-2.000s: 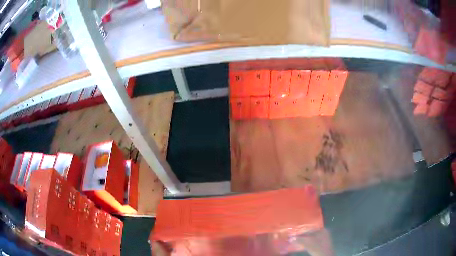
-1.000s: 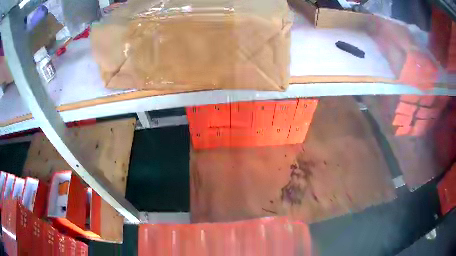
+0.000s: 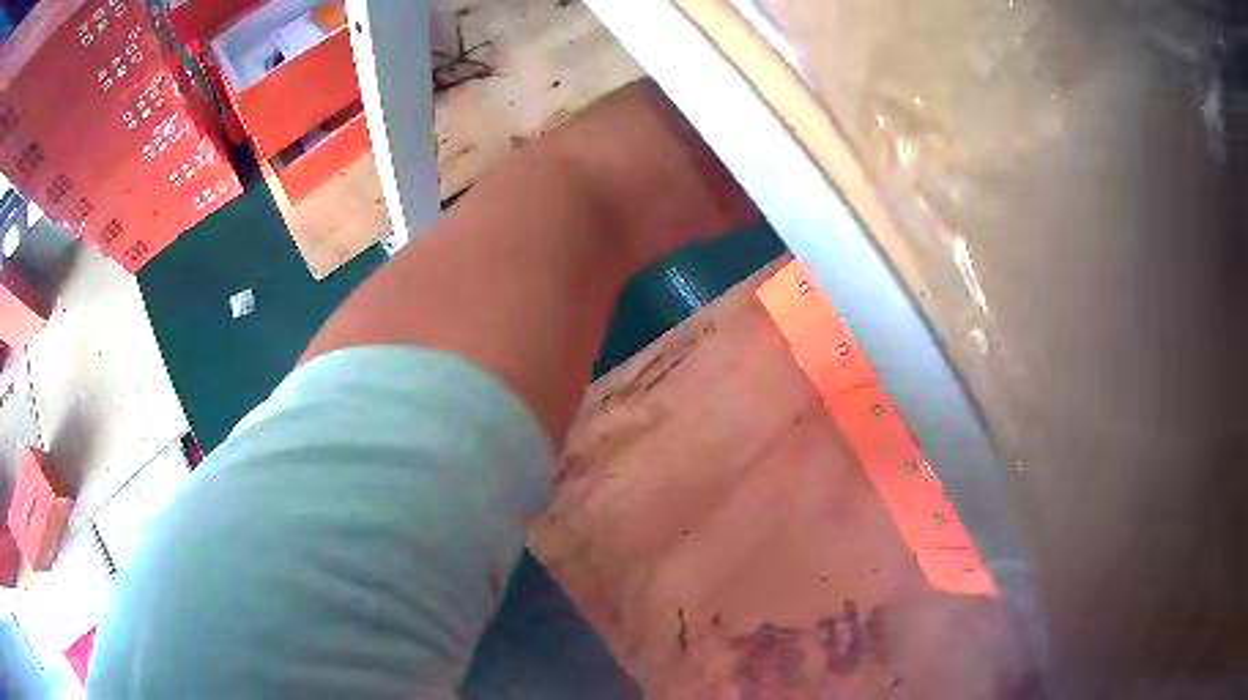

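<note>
A bare forearm with a pale green sleeve, apparently my left arm, reaches from the lower left up under the shelf edge. Its hand is hidden behind the shelf beam, so what it touches cannot be told. My right hand is not in view. A row of orange-red boxes (image 3: 876, 410) stands on the plywood board (image 3: 712, 479), partly hidden by the beam. Another plywood board (image 3: 513, 69) lies at the top, beyond the arm. Open orange boxes with white insides (image 3: 281, 55) sit at the upper left.
A white shelf beam (image 3: 821, 205) curves across the right, with a large brown carton (image 3: 1095, 342) filling the right side. A white post (image 3: 397, 123) stands at the upper left. Stacked closed orange boxes (image 3: 123, 137) stand left of the green surface (image 3: 274, 342). A small orange box (image 3: 39, 506) lies far left.
The view has tilted and moved in close to the shelf and carton. The arm has come into view, reaching under the shelf. The orange row at the front bottom edge is no longer visible.
</note>
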